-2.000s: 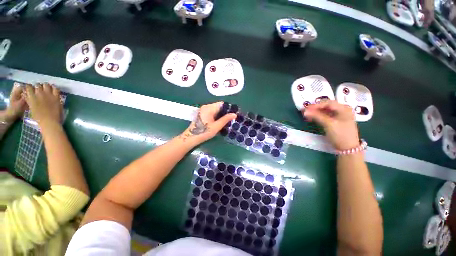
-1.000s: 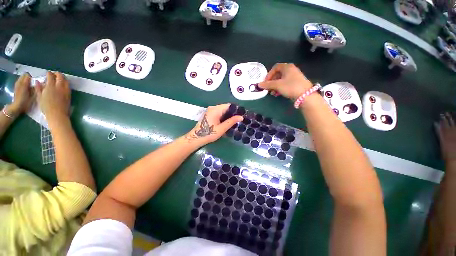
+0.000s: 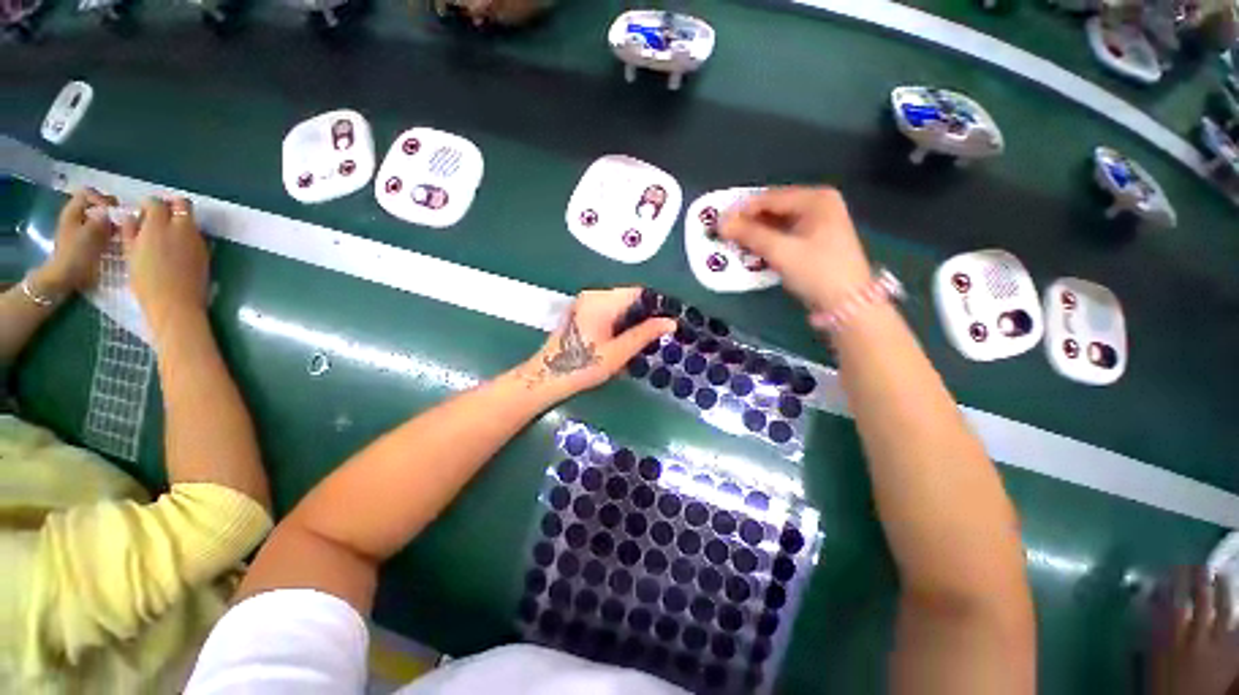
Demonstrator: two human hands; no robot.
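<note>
My left hand point(image 3: 607, 333) holds a clear pad sheet point(image 3: 734, 376) with rows of black discs by its left end, over the pale rail. My right hand point(image 3: 802, 238) is over a white housing cover point(image 3: 716, 261) on the belt, fingertips at its upper part; it is blurred, and whether a disc is between the fingers cannot be told. Another housing cover point(image 3: 625, 208) lies just left of it. A larger pad sheet point(image 3: 652, 557) lies flat on the green bench in front of me.
More cover pairs lie left point(image 3: 429, 177) and right point(image 3: 988, 304) on the belt. Open housings with blue parts point(image 3: 660, 44) stand farther across. A neighbour in a yellow sleeve point(image 3: 150, 536) handles a grid sheet point(image 3: 120, 387) at left. Another person's hand point(image 3: 1198, 631) is at lower right.
The covers and open housings have shifted right. My right hand moved from the right-hand pair to the middle pair, then followed its right cover. My left hand still holds the pad sheet.
</note>
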